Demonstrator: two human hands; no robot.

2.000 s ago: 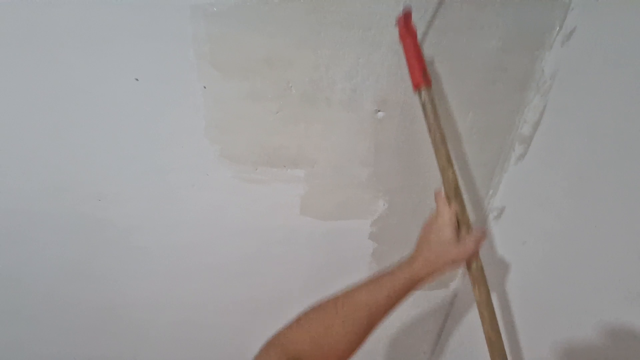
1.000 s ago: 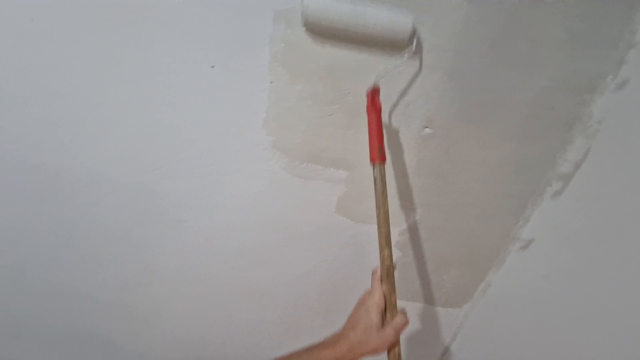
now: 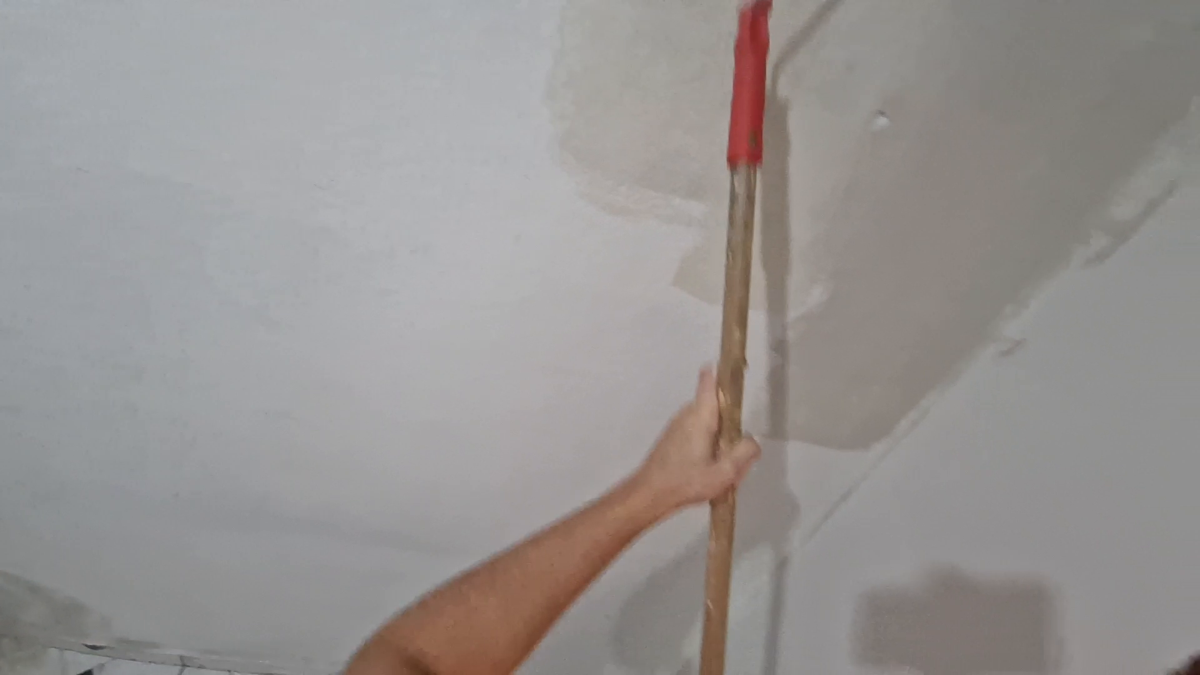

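Observation:
My left hand (image 3: 703, 455) is closed around the wooden pole (image 3: 738, 281) of a paint roller, its arm reaching in from the bottom. The pole stands nearly upright and ends at the top in a red plastic handle (image 3: 748, 94). The roller's cover is out of view above the frame. Behind the pole is a wall or ceiling surface with fresh-looking white (image 3: 375, 309) on the left and a bare grey-beige patch (image 3: 900, 253) on the upper right. My right hand is not in view.
A rough edge line (image 3: 1012, 323) runs diagonally on the right, with a white surface (image 3: 1078, 450) beyond it. Shadows of the pole and arm fall on the surface. Tiles with dark marks (image 3: 122, 666) show at the lower left corner.
The roller cover, seen at the top one second ago, is now out of frame. My left hand and the pole have moved up in the view, with the hand still gripping the wood.

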